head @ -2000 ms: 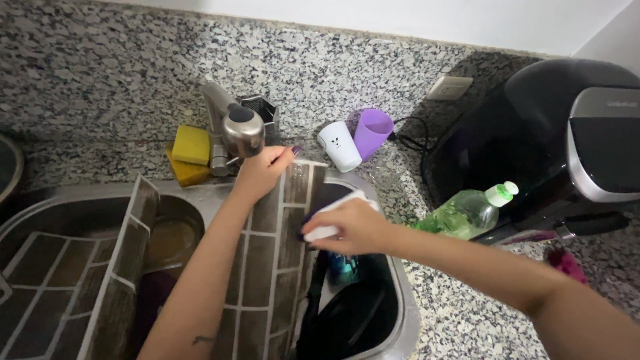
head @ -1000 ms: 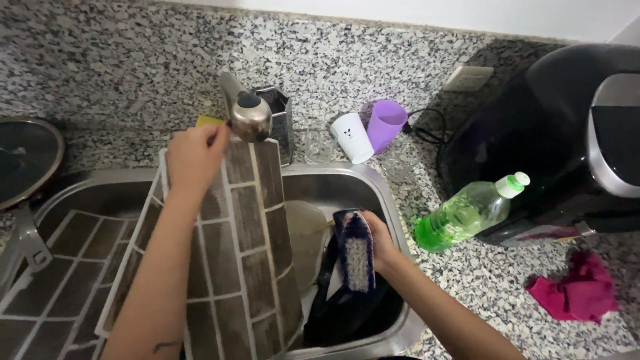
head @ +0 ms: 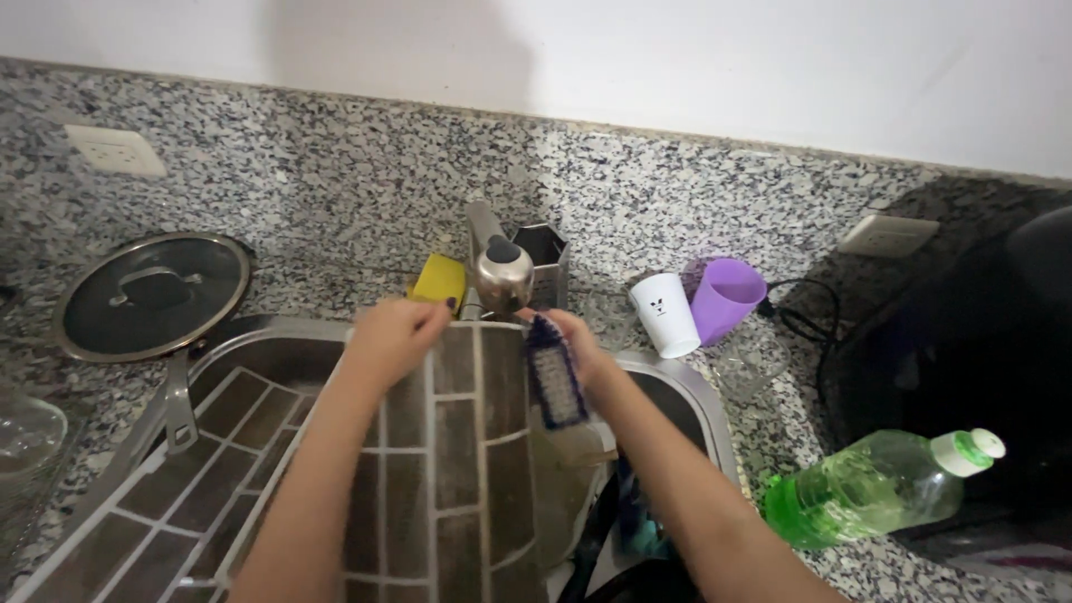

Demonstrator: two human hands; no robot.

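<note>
A brown mat with a pale brick pattern (head: 456, 469) hangs over the double steel sink. My left hand (head: 400, 339) is closed at its upper left edge, just left of the faucet (head: 505, 272). My right hand (head: 578, 339) is at the faucet's right side, by the mat's upper right corner, and holds a crocheted scrubber (head: 556, 377) with a dark border and a pale middle. The scrubber hangs down from the fingers beside the mat. Whether the right fingers also touch the mat or the faucet cannot be told.
A yellow sponge (head: 439, 280) and a metal grater (head: 548, 264) stand behind the faucet. A lidded pan (head: 155, 293) lies at the left. White (head: 666, 314) and purple (head: 727, 297) cups, a green soap bottle (head: 879, 490) and a black appliance (head: 963, 360) are at the right. Dishes fill the right basin.
My right hand has moved from over the right basin up to the faucet with the scrubber. My left hand remains at the mat's top edge. The view has shifted.
</note>
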